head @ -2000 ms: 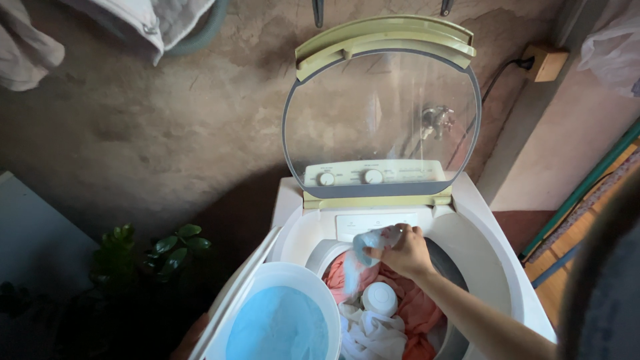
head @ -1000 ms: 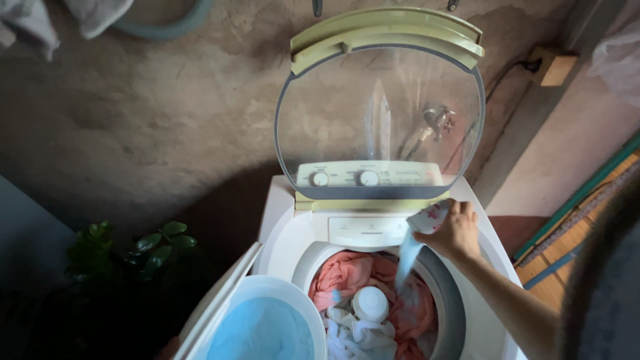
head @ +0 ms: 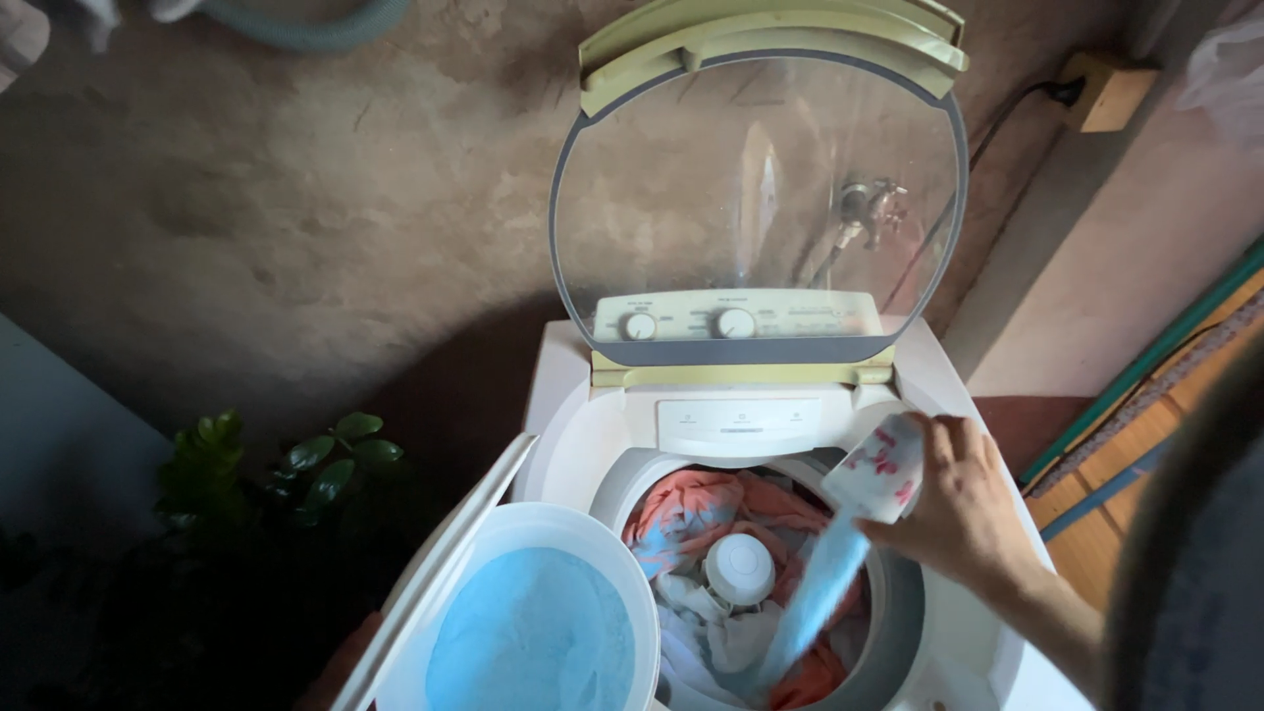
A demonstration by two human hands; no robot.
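Tilted over the drum of a top-loading washing machine [head: 963,632], a white cup with a pink floral print [head: 882,466] is held in my right hand [head: 963,499]. Blue powder [head: 815,602] streams from it onto coral and white clothes [head: 691,504] around the white agitator cap [head: 740,569]. A white tub [head: 644,612] of blue powder [head: 533,627] stands at the lower left, its white lid [head: 434,578] upright along its left side. Only a dim part of my left hand [head: 341,662] shows behind the lid; its fingers are hidden.
The transparent machine lid [head: 671,197] stands raised before the knob panel [head: 780,314]. A metal tap [head: 869,207] is on the wall behind it. Leafy plants [head: 326,459] are at the left, a wooden outlet box [head: 1111,91] at the upper right, a grey hose [head: 316,25] at the upper left.
My right hand has moved from over the drum's middle to its right side. The cup is now tipped, with blue powder falling from it in a thicker stream.
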